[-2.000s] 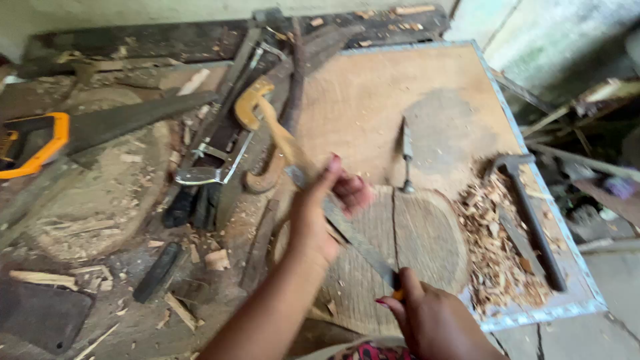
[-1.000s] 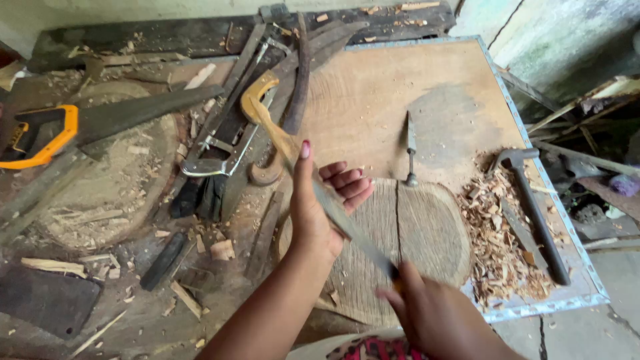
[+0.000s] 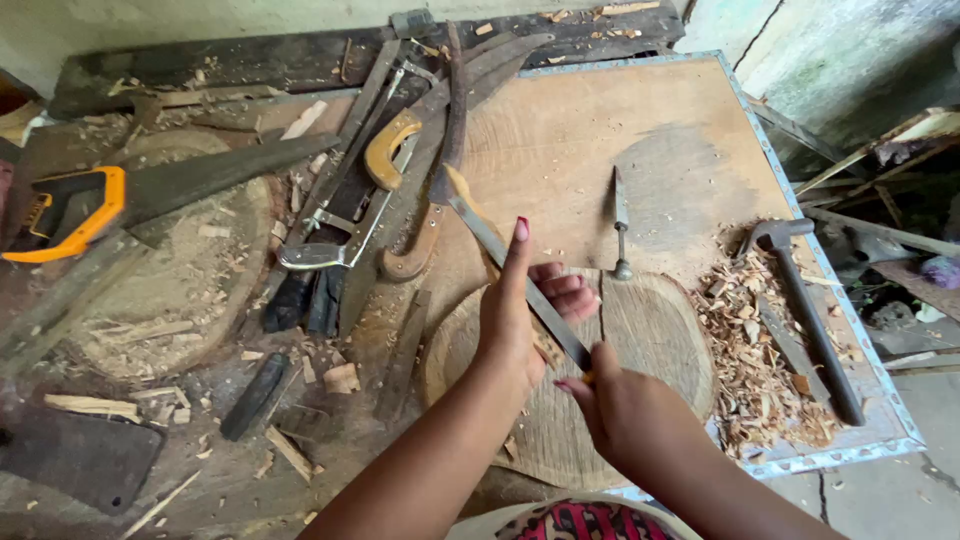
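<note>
My left hand [image 3: 517, 315] holds a pale wooden piece [image 3: 550, 347] across its palm, with the thumb raised and the fingers curled. My right hand [image 3: 622, 405] is closed on the handle of a flat metal file [image 3: 555, 326], whose long blade lies along the wooden piece and points up and left. Both hands are above a round wood block [image 3: 667, 345] with a crack. Beyond the block's far edge lies a thin pointed blade tool [image 3: 621, 217] with a round knob at its near end.
At right, a hammer-like tool [image 3: 810, 322] lies beside wood shavings [image 3: 750, 360]. A hacksaw [image 3: 356, 240], a curved blade with a wooden handle [image 3: 420, 244] and an orange-handled handsaw [image 3: 217, 176] lie left. A second log slab [image 3: 180, 300] carries chips. A dark block [image 3: 255, 397] rests nearer.
The file's blade has moved up and left along the wooden piece, and its tip now shows past my left hand. The wooden piece's far end no longer reaches over the hacksaw.
</note>
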